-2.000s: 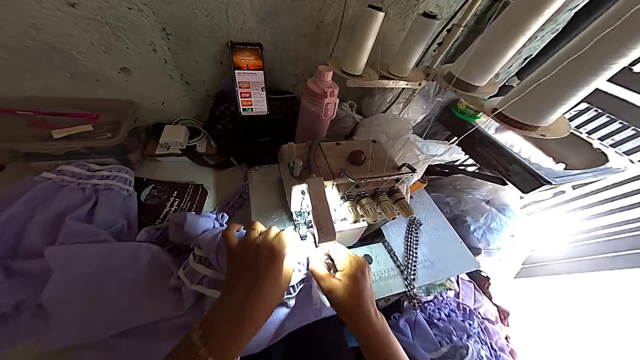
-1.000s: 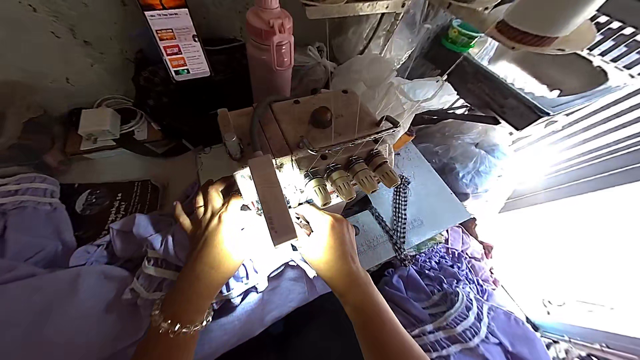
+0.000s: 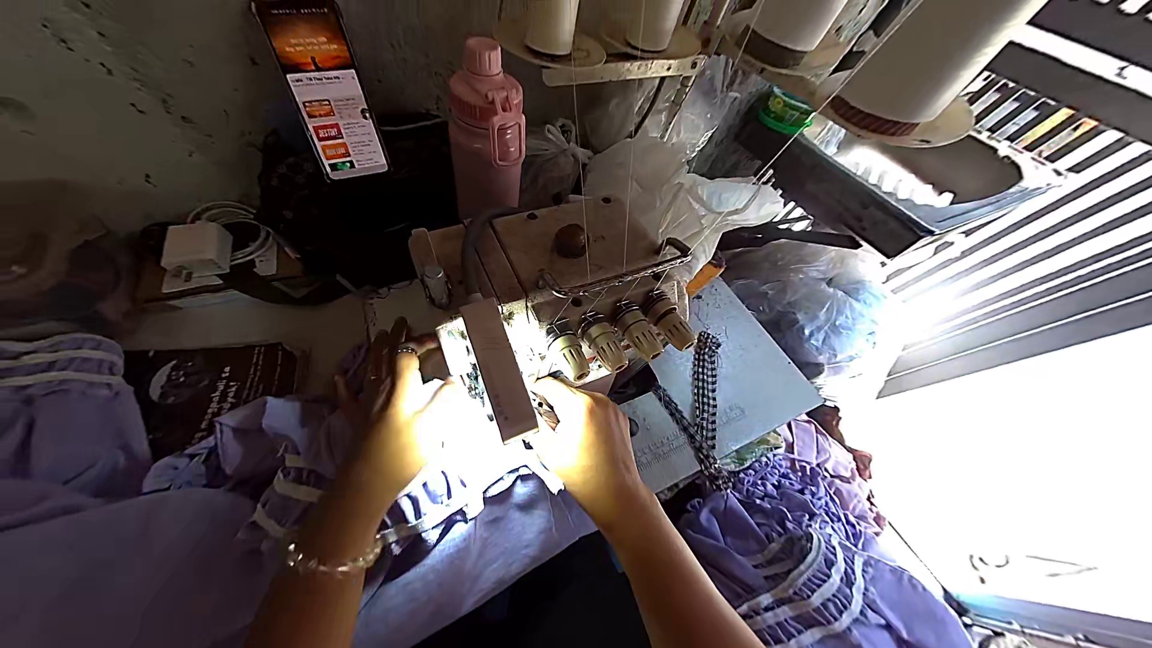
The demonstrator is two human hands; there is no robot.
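An overlock sewing machine [image 3: 576, 252] with several tension knobs [image 3: 621, 342] stands in the middle, its lamp glaring over the needle area. My left hand [image 3: 396, 414] lies left of the needle area, fingers spread and touching the lavender fabric [image 3: 432, 504]. Just right of the lit area, my right hand [image 3: 585, 441] is bent with its fingertips at the fabric edge; glare and the machine's front bar hide what they pinch. White-banded lavender cloth spreads beneath my wrists and to the left. A black-and-white checked strip [image 3: 706, 387] lies on the machine's right plate.
A phone [image 3: 328, 99] and a pink bottle [image 3: 486, 135] stand behind the machine. A white charger [image 3: 196, 249] is at the left. Thread cones [image 3: 927, 63] are above right, over a dark tray [image 3: 837, 171]. Gathered lavender fabric [image 3: 792, 549] hangs at the lower right, below plastic bags [image 3: 801, 297].
The view has moved closer to the machine since the oldest frame. Both hands stay by the needle area, on either side of it.
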